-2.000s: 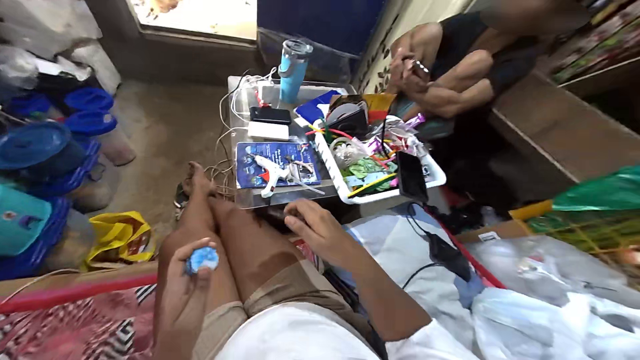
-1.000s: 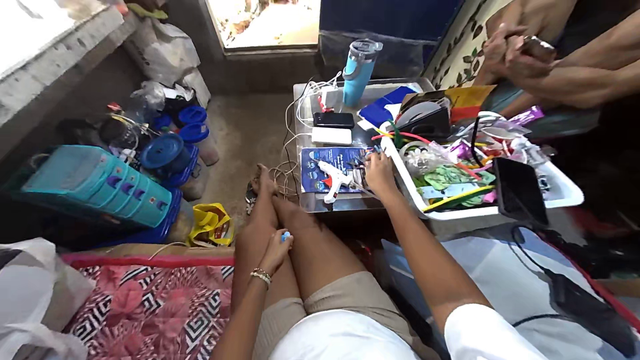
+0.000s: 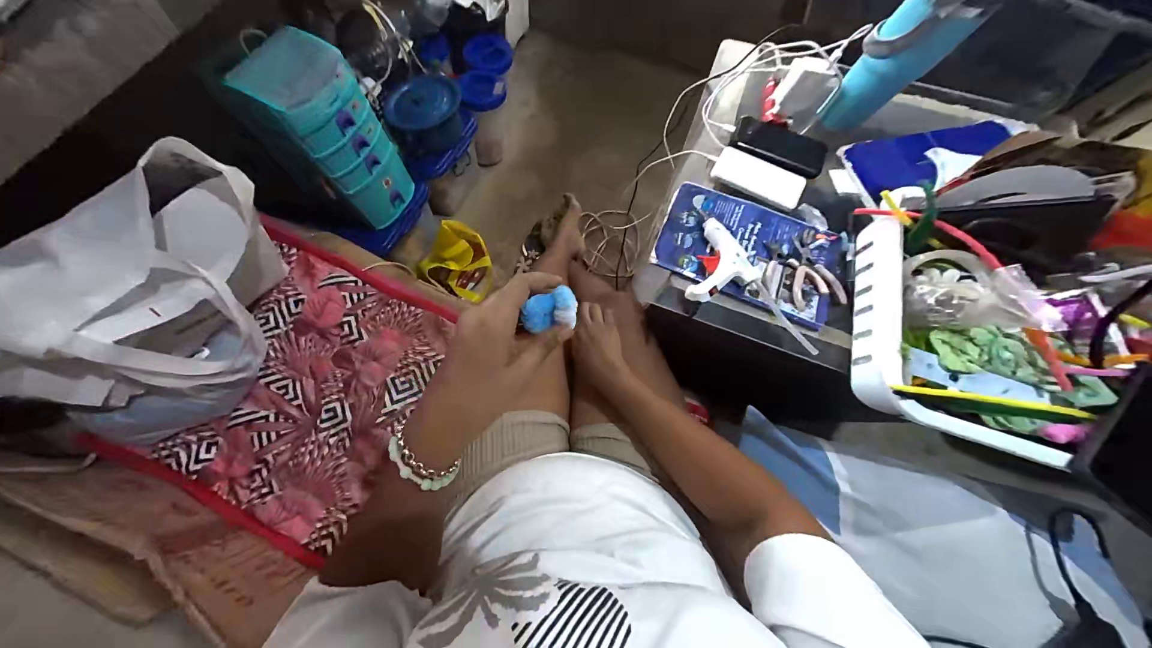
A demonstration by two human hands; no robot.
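Observation:
Between the thumb and fingers of my left hand [image 3: 504,337] is a small fluffy blue and white piece [image 3: 549,310], held above my lap. My right hand [image 3: 601,340] rests close beside it over my knee; whether it holds anything cannot be told. To the right, a white hot glue gun [image 3: 727,261] lies on a blue printed package [image 3: 688,229] on the low table. Pliers [image 3: 810,281] with pale handles lie beside the glue gun, and a thin clear stick [image 3: 790,322] reaches over the package's edge.
A white plastic basket [image 3: 877,310] of craft materials stands at the right. Behind the package are a white power bank [image 3: 759,177], a black device [image 3: 779,147], cables and a blue tumbler [image 3: 886,67]. At left are a white bag [image 3: 117,279] and teal drawers [image 3: 351,153].
My right hand has moved from the tools on the table to beside my left hand over my lap. The blue and white piece stays in my left hand. The view has swung left.

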